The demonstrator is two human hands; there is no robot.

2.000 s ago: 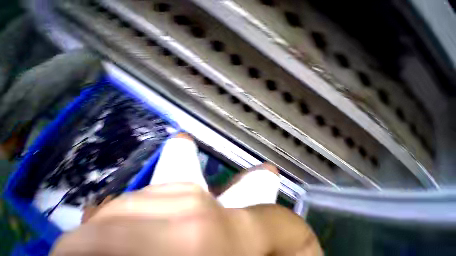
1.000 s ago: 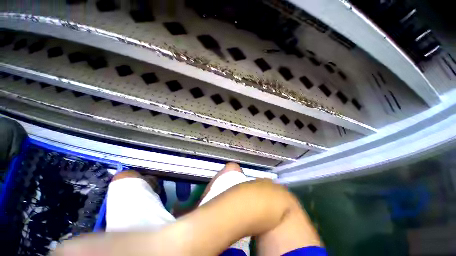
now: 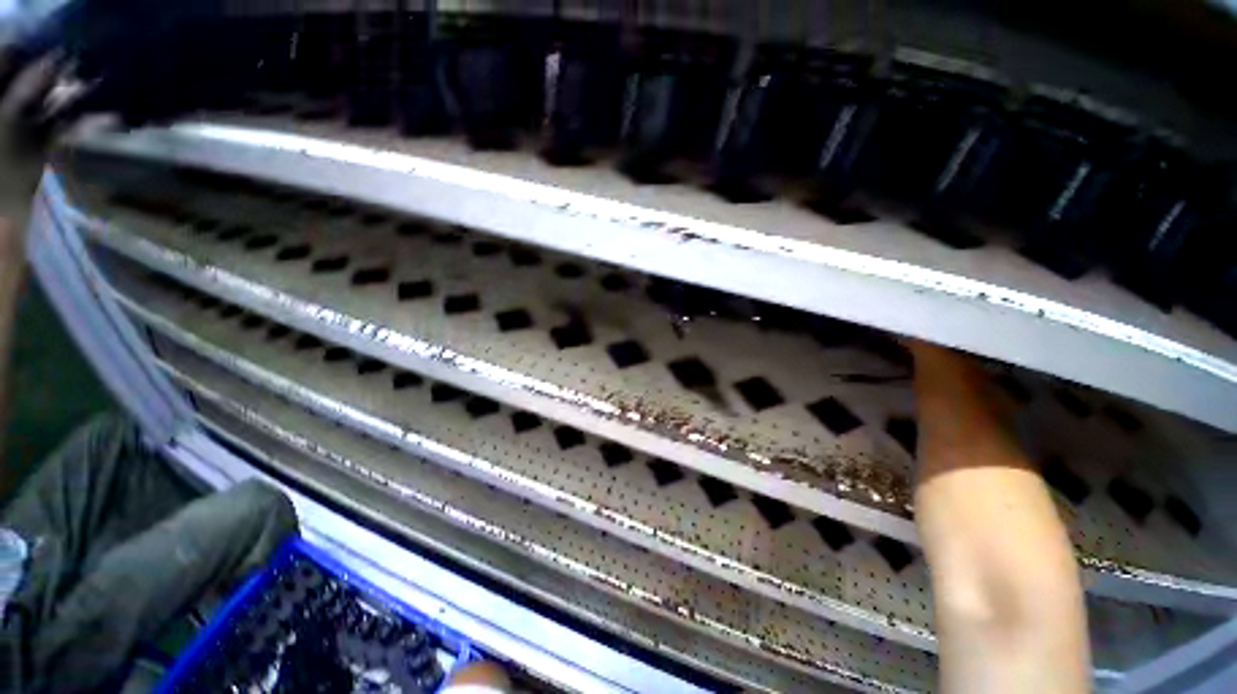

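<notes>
My right forearm (image 3: 997, 529) rises from the bottom right into the gap under the upper shelf's front rail (image 3: 651, 244). My right hand is hidden behind that rail, so its grip does not show. Dark shapes and a thin cord (image 3: 868, 377) lie deep in this tier, left of my wrist. Tall black units (image 3: 658, 115) stand in a row on the upper shelf. A blue bin (image 3: 224, 637) at the bottom left holds many black corded adapters (image 3: 326, 644). My left hand is not in view.
Lower perforated shelves (image 3: 597, 475) with dark squares and chipped front rails run below. A seated person's grey-green trouser leg (image 3: 163, 542) is left of the bin, and a blurred arm (image 3: 16, 149) is at the left edge. My knee (image 3: 475, 674) shows at the bottom.
The view has swung up to the upper shelf. My forearm, earlier low across my lap towards the bin, now reaches into the rack at the right.
</notes>
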